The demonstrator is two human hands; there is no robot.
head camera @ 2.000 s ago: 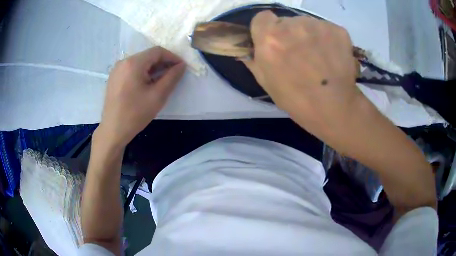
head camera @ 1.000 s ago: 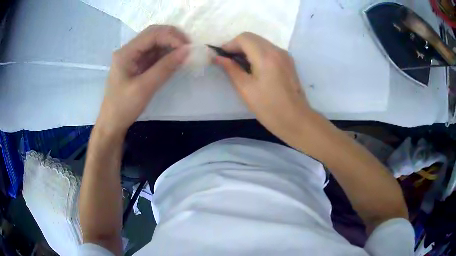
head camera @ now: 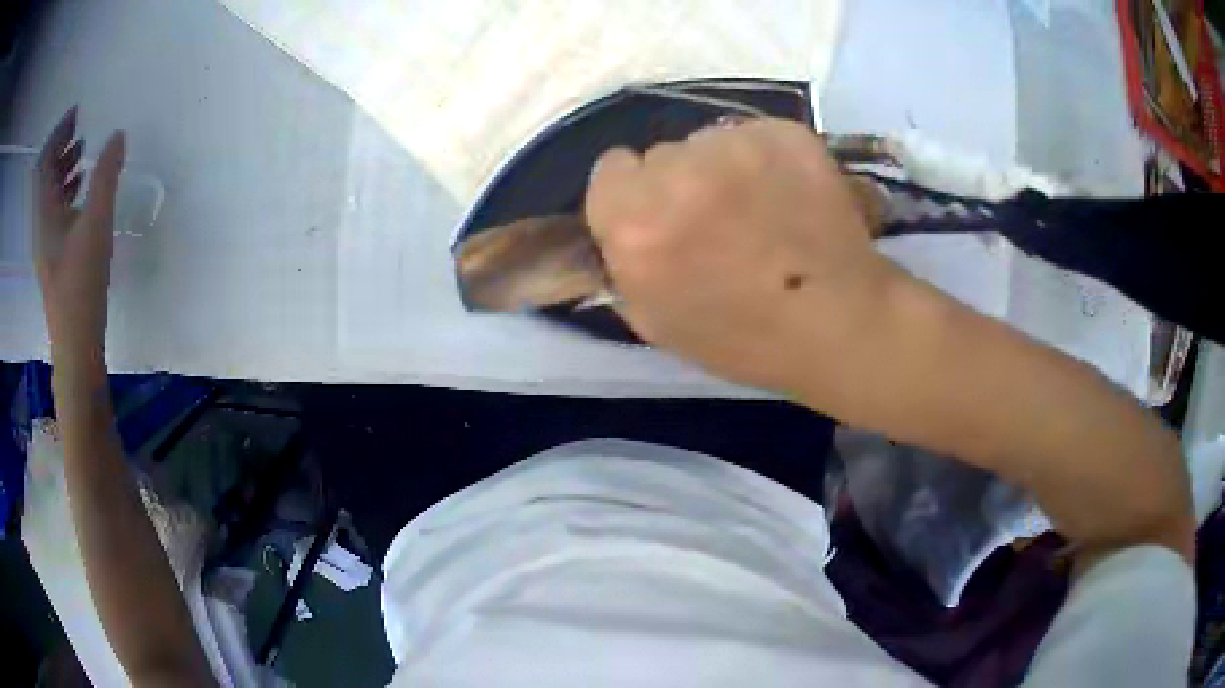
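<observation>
The cream lace garment panel point(head camera: 537, 67) lies on the white table cloth point(head camera: 269, 269) at the top centre. My right hand point(head camera: 739, 242) grips the wooden handle of the electric iron point(head camera: 537, 175), its fingers closed around it. The iron's dark plate lies over the lower edge of the panel, its tip pointing left. My right hand hides part of the plate. My left hand point(head camera: 81, 222) is off to the far left above the cloth, fingers apart, slightly blurred. I see nothing held in it, and it is away from the panel.
The iron's black cord point(head camera: 1102, 242) runs to the right edge. A red tray point(head camera: 1149, 81) with small items is at the upper right. Stacked cut panels point(head camera: 54, 538) hang low at the left, partly behind my left arm. A crumpled clear plastic bag point(head camera: 940, 511) is below the table edge.
The black snips seen in my right hand a second ago are out of sight. My right hand has taken the iron from the right onto the panel. My left hand has moved far left and opened.
</observation>
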